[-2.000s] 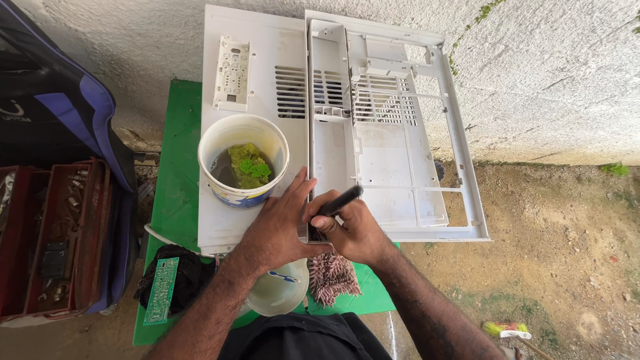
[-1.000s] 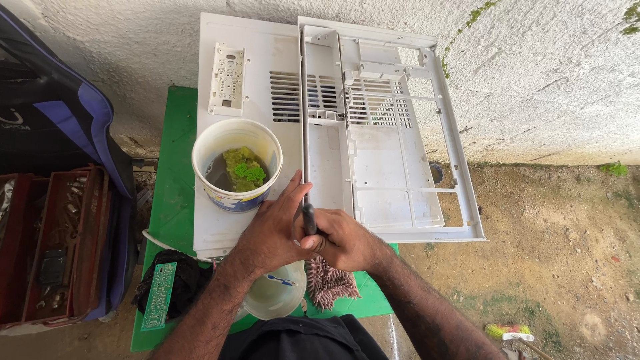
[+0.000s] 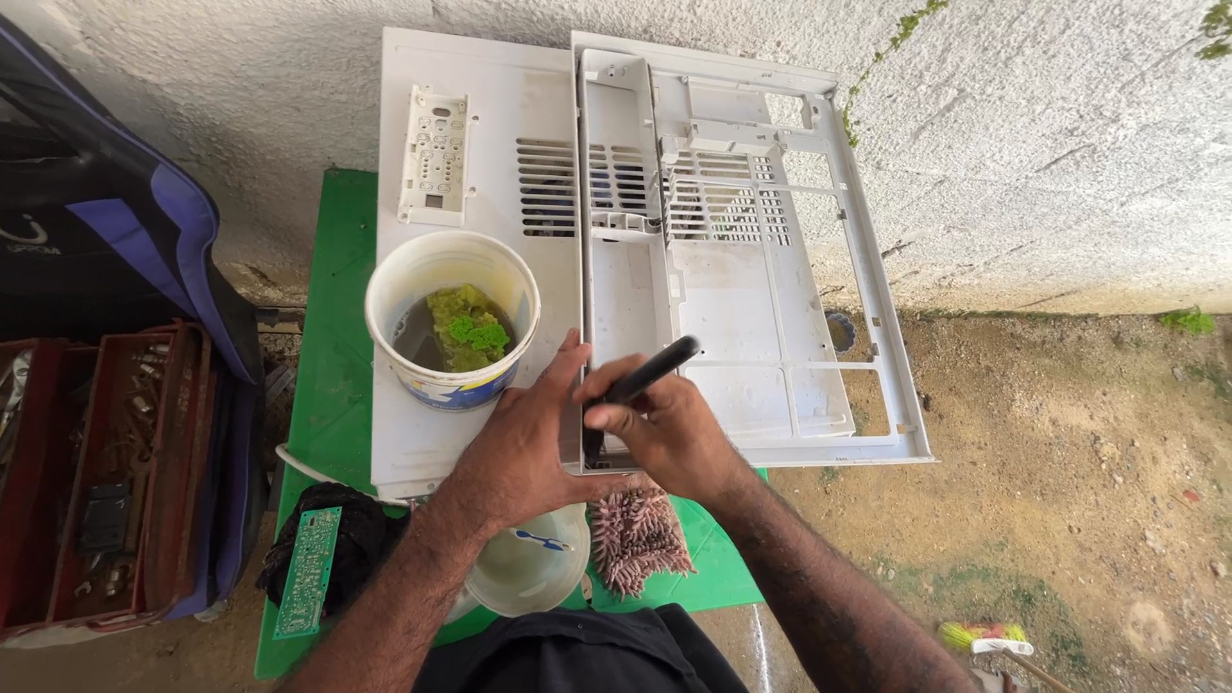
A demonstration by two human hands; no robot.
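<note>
My right hand (image 3: 654, 423) grips a black-handled brush or similar tool (image 3: 654, 371), tilted up to the right; its working end is low inside the near left corner of a white plastic frame panel (image 3: 818, 450). My left hand (image 3: 529, 433) rests against the panel's left edge, fingers spread, steadying it. The panel lies over a white slotted appliance casing (image 3: 481, 77). Left of the hands, a white bucket (image 3: 377, 318) holds murky water and a yellow-green sponge (image 3: 462, 327). A small perforated white plastic panel (image 3: 438, 154) lies on the casing farther back.
Beneath stands a green table (image 3: 332, 289). Near its front edge are a bowl (image 3: 529, 577) with a blue-and-white brush, a pink chenille mitt (image 3: 640, 539) and a green circuit board (image 3: 308, 573) on black cloth. A red toolbox (image 3: 82, 472) stands left; a rough white wall (image 3: 1039, 154) rises behind.
The black handle stands tilted to the right, whereas one second ago it looked more upright and nearer the frame's left edge. My left hand stays at that edge.
</note>
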